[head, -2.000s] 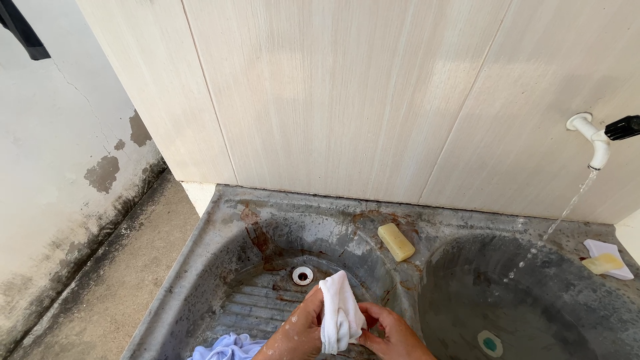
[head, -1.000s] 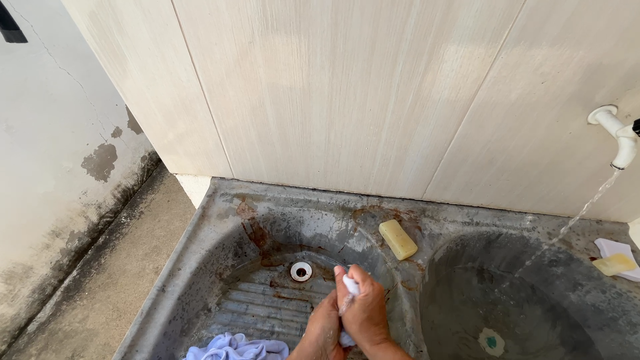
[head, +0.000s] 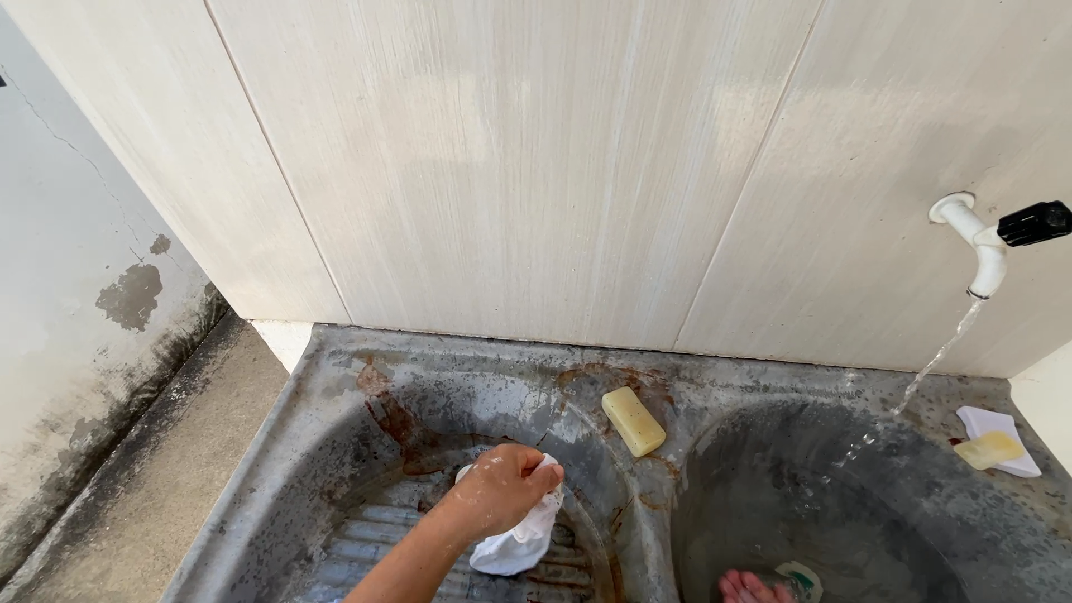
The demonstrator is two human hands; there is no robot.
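Observation:
My left hand [head: 501,490] grips a wet white cloth [head: 521,536] that hangs over the ribbed floor of the left basin; small spots of suds show on the hand. At the bottom edge, my right hand [head: 752,588] is in the right basin [head: 770,469], with only its fingers visible beside a pale and green drain fitting [head: 800,579]. On the divide between the basins lies a yellow soap bar [head: 634,421]. Water runs from the white tap [head: 981,251] into the right basin.
A thin yellow soap piece [head: 988,450] rests on a white pad [head: 1011,435] on the right rim. The tap has a black handle [head: 1035,224]. A panelled wall [head: 536,184] stands behind the grey sink, and a stained wall [head: 100,276] is at the left.
My hands were together around the white cloth over the left basin. Now they are apart: the left keeps the cloth and the right has moved to the right basin.

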